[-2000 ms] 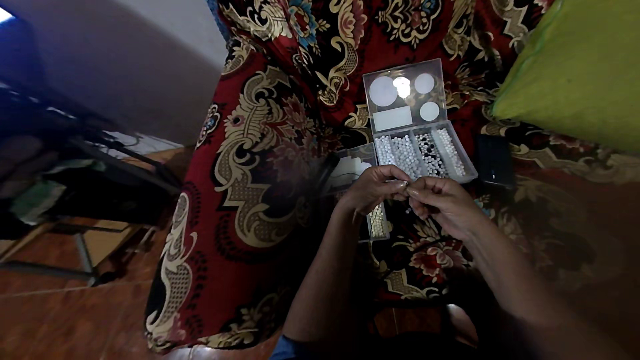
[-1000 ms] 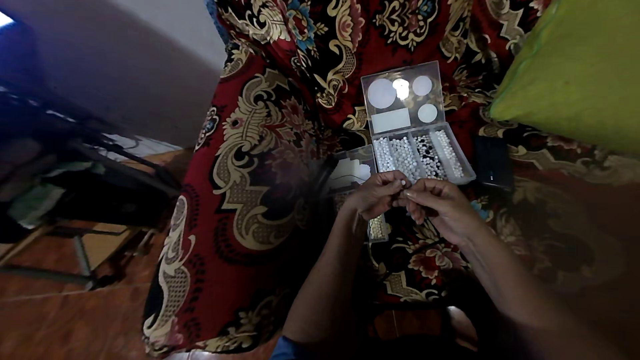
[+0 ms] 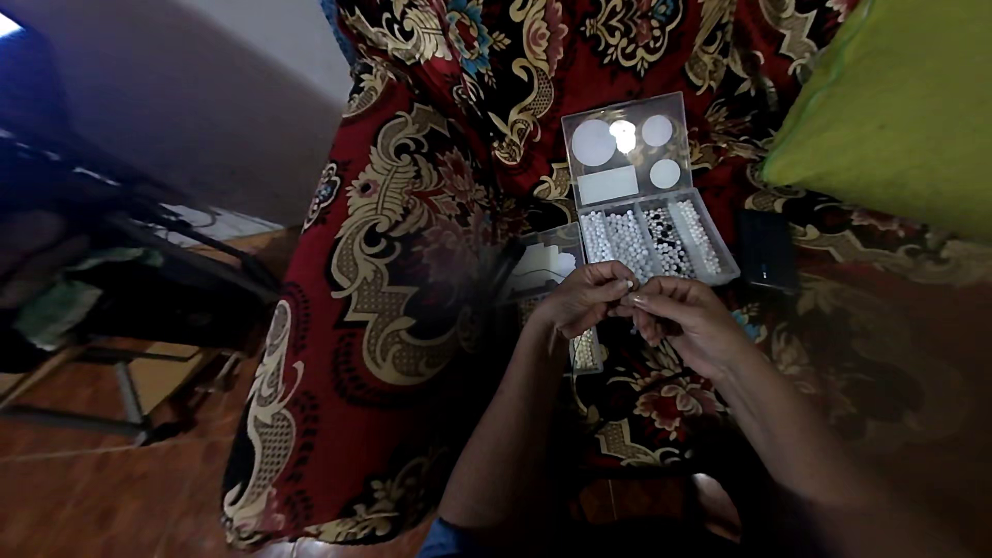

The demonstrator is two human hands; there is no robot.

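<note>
My left hand [image 3: 590, 298] and my right hand [image 3: 682, 314] meet at the fingertips, with thumbs and forefingers pinched around something small and pale, perhaps a bead; it is too small to tell. A thin dark cord seems to hang below the left hand. Just beyond the fingers lies a clear plastic compartment box [image 3: 727, 271] of white beads [image 3: 620, 240] and black-and-white beads [image 3: 668, 244], its lid [image 3: 647, 159] raised and bearing white stickers. A second clear box [image 3: 573, 236], partly behind my left hand, has white pieces in its lid and cream beads [image 3: 585, 349] in its tray.
A patterned red, black and cream cover [image 3: 403, 256] drapes the sofa under the boxes. A dark rectangular object [image 3: 767, 249] lies right of the bead box. A green cushion [image 3: 899, 116] is at the upper right. On the left, a metal-legged stand [image 3: 128, 387] is on the tiled floor.
Both hands stay together near the boxes, with only small shifts of the fingers. The boxes have not moved.
</note>
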